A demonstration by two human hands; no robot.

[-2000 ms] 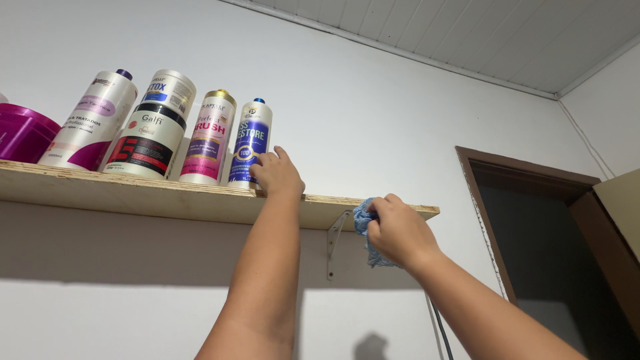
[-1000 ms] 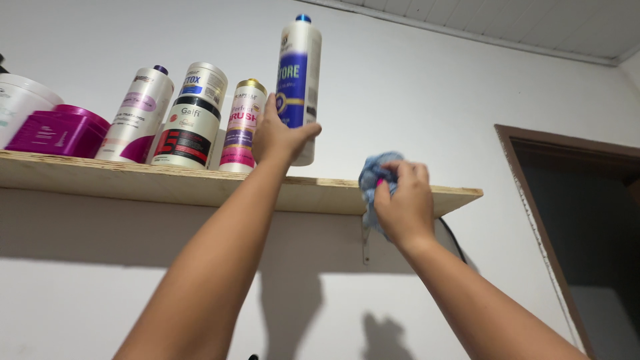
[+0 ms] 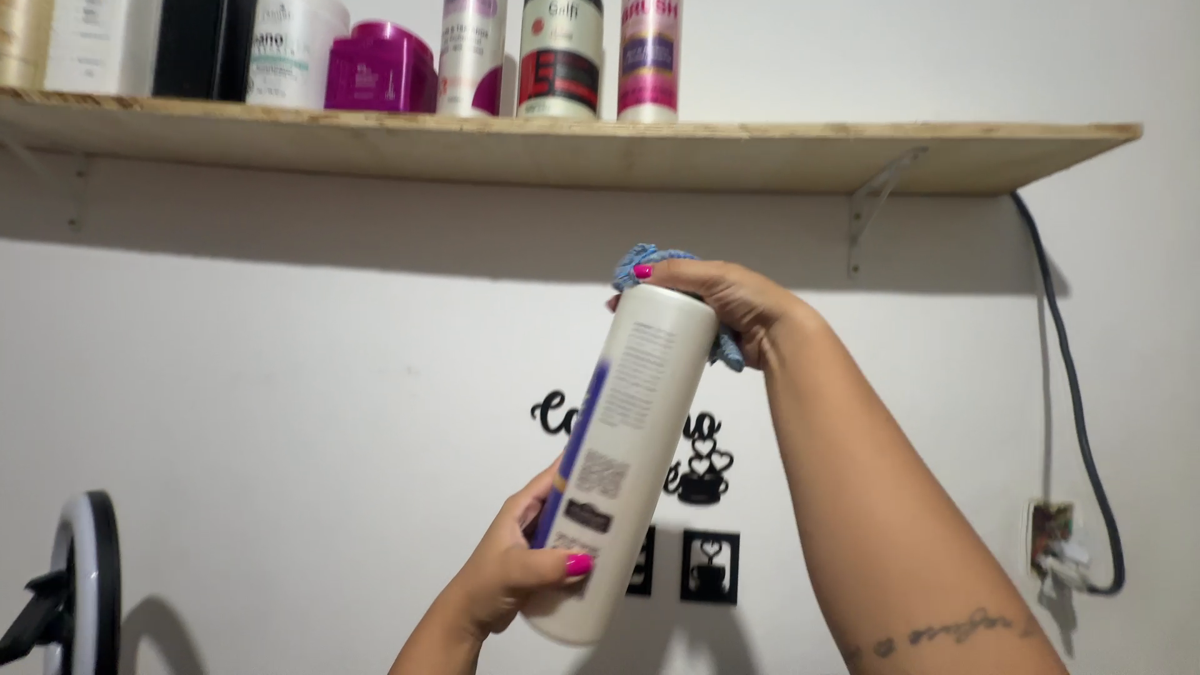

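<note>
A white plastic bottle (image 3: 637,412) with a blue label and printed text is held tilted below the shelf, its top leaning right. My left hand (image 3: 530,553) grips it near the base, thumb across the front. At the bottle's top is my right hand (image 3: 727,300), holding a crumpled blue cloth (image 3: 652,262) against it. The fingers and cloth hide the cap. Above, a wooden shelf (image 3: 797,155) bears a pink and white bottle (image 3: 649,61), a white jar with a red and black label (image 3: 561,70), a white and purple bottle (image 3: 472,66) and a magenta jar (image 3: 382,75).
More containers, among them a white jar (image 3: 291,56), line the shelf's left part. A metal bracket (image 3: 872,206) supports it. A dark cable (image 3: 1069,375) runs down to a wall outlet (image 3: 1052,539). Black wall decorations (image 3: 710,567) are behind the bottle; a ring light (image 3: 89,581) is lower left.
The white bottle has come off the shelf and down below it in my left hand. My right hand has brought the blue cloth onto the bottle's top. The view has shifted downward.
</note>
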